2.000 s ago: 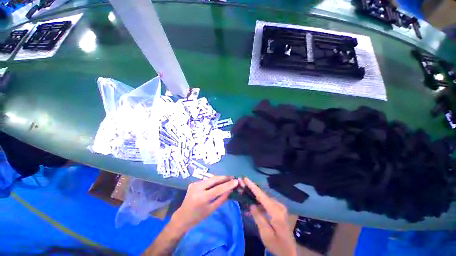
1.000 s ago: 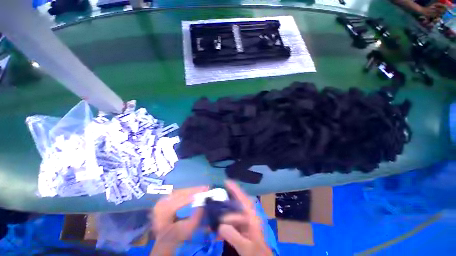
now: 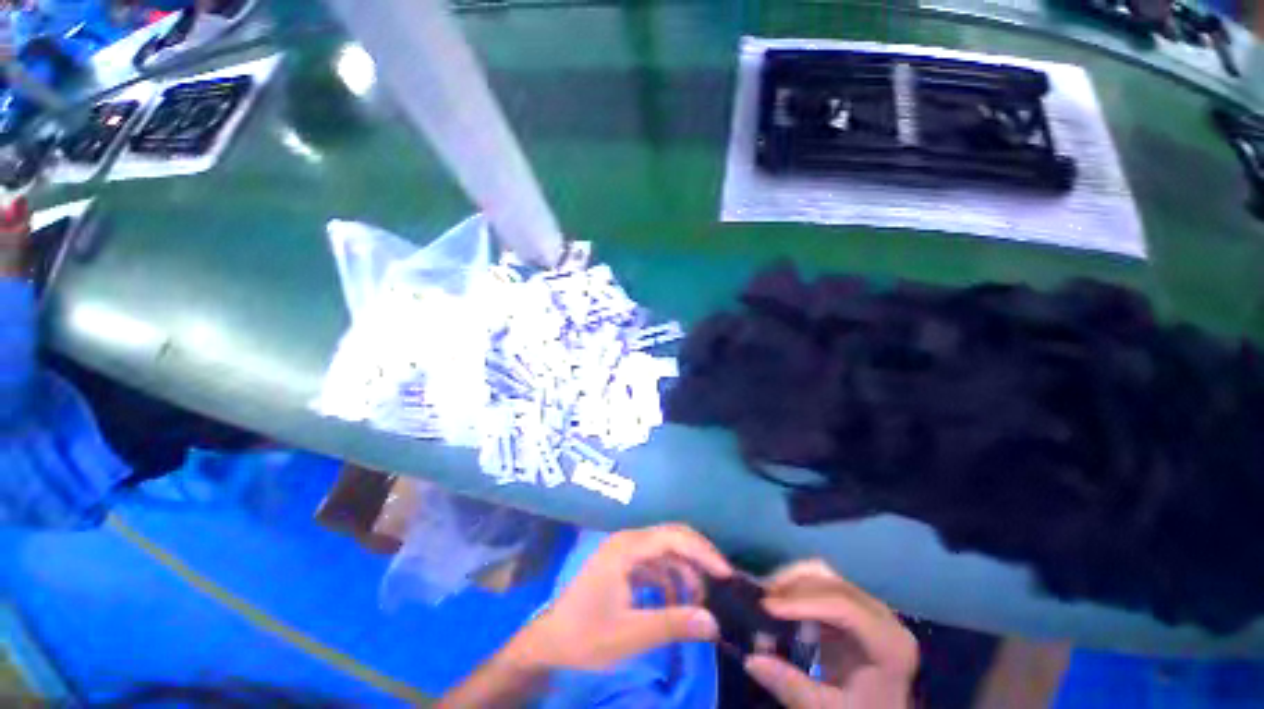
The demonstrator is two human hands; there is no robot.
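Observation:
My left hand [image 3: 631,598] and my right hand [image 3: 836,640] are bare and meet below the table's near edge. Between their fingertips they hold a short black piece [image 3: 744,614]; a small pale spot shows at its lower end. Both hands grip it, one from each side. A loose pile of white tags [image 3: 562,374] lies on the green table beyond my left hand, partly in a clear plastic bag [image 3: 402,333]. A long heap of matt black strap pieces [image 3: 998,416] lies beyond and right of my right hand.
A black frame assembly [image 3: 908,122] lies on a white sheet [image 3: 1120,222] beyond the heap. A pale slanting post [image 3: 458,118] stands behind the tags. More frames [image 3: 194,115] lie far left, near a person's blue sleeve [image 3: 49,443]. A crumpled clear bag [image 3: 458,543] is below the table.
The view has swung right, then back left. The white strip seen at my hands a second ago no longer shows; the black piece is now held between both hands' fingertips.

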